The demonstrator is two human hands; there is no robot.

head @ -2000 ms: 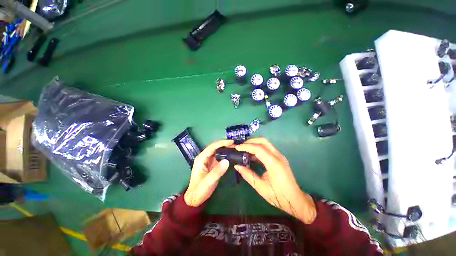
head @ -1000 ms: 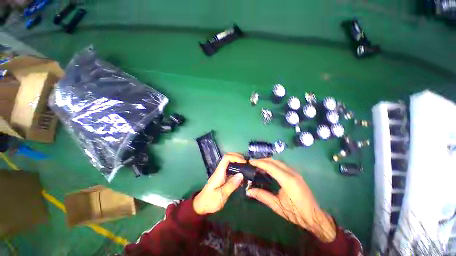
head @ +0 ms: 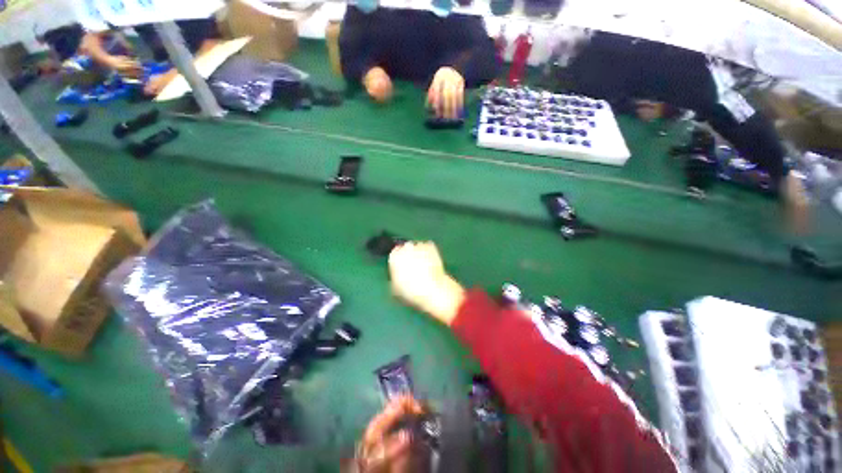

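Note:
My right hand (head: 423, 277) reaches forward over the green bench, fingers closed around the near end of a small black part (head: 382, 243). The fingers hide some of that part. My left hand (head: 392, 436) is blurred and cut off by the bottom edge, at the near end of a black housing (head: 395, 374). A dark, shiny thing shows beside its fingers; whether it is held is unclear. Another black piece (head: 486, 406) lies to its right. White-faced round units (head: 586, 333) stand partly behind my right sleeve.
A clear bag of black parts (head: 222, 314) and an open carton (head: 69, 263) are left. A foam tray (head: 667, 356) and white sheet (head: 739, 369) are right. Black pieces (head: 345, 175) (head: 565, 214) lie along the strip. People work opposite, beside another foam tray (head: 552, 125).
The view has lifted to show the far side. My hands, together on a black barrel before, are now apart: the right has gone forward, the left is low near the housing.

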